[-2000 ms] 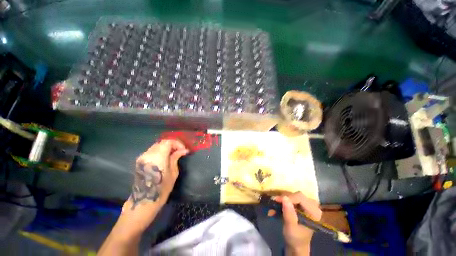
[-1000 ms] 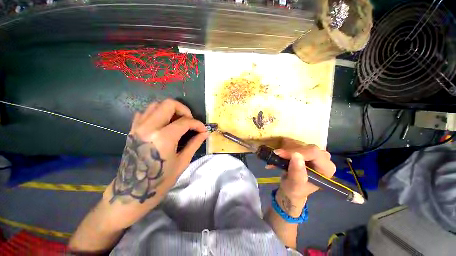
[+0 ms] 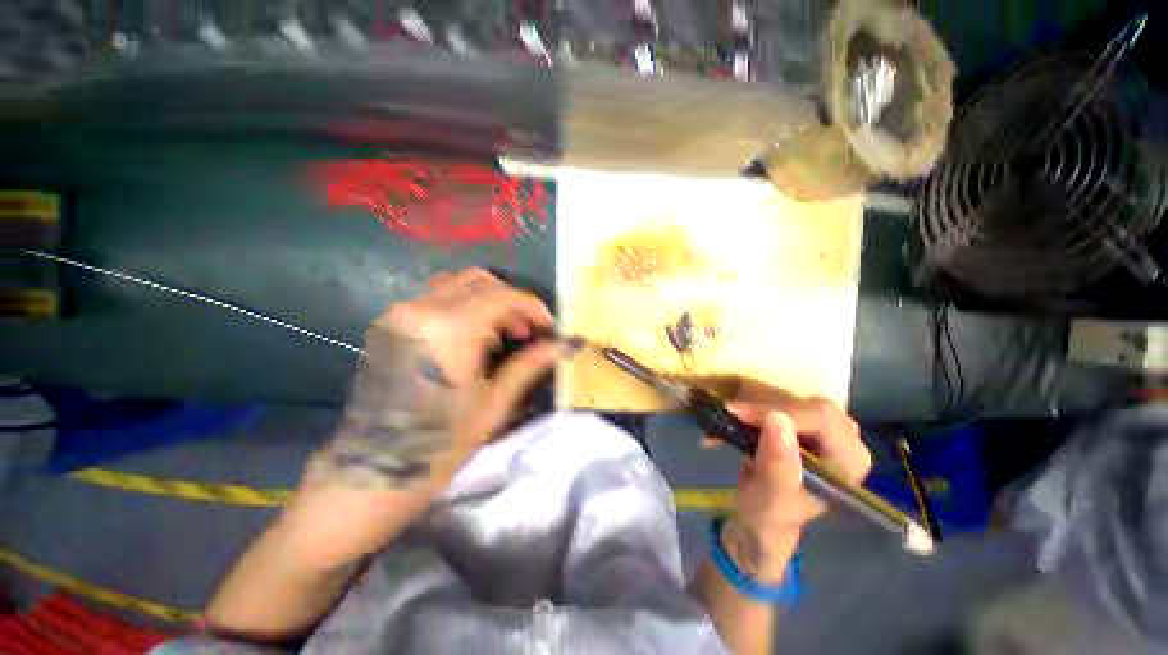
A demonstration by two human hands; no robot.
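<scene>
My left hand [image 3: 448,365] is at the left edge of the yellow pad [image 3: 756,282], its fingertips closed on a small dark component [image 3: 569,343], blurred and mostly hidden by the fingers. A thin silvery solder wire [image 3: 205,299] runs from the left into my left hand. My right hand [image 3: 801,461] holds the soldering iron [image 3: 730,425] by its black grip over the pad's lower part. The iron's tip points left and is at or very near the component; contact cannot be told. A loose pile of red wires [image 3: 442,198] lies left of the pad.
The component tray [image 3: 384,96] spans the back, blurred. A tan rough-rimmed cup [image 3: 897,96] with silvery contents stands behind the pad. A black fan [image 3: 1025,192] is at right, with a pale box [image 3: 1117,344] beside it. A yellow-framed spool stand [image 3: 32,256] is cut off at the left edge.
Since two seconds ago, my left hand has moved from the red wires to the pad's edge and holds a component at the iron's tip. Over the last second the view shifted slightly; the hands stay similarly placed.
</scene>
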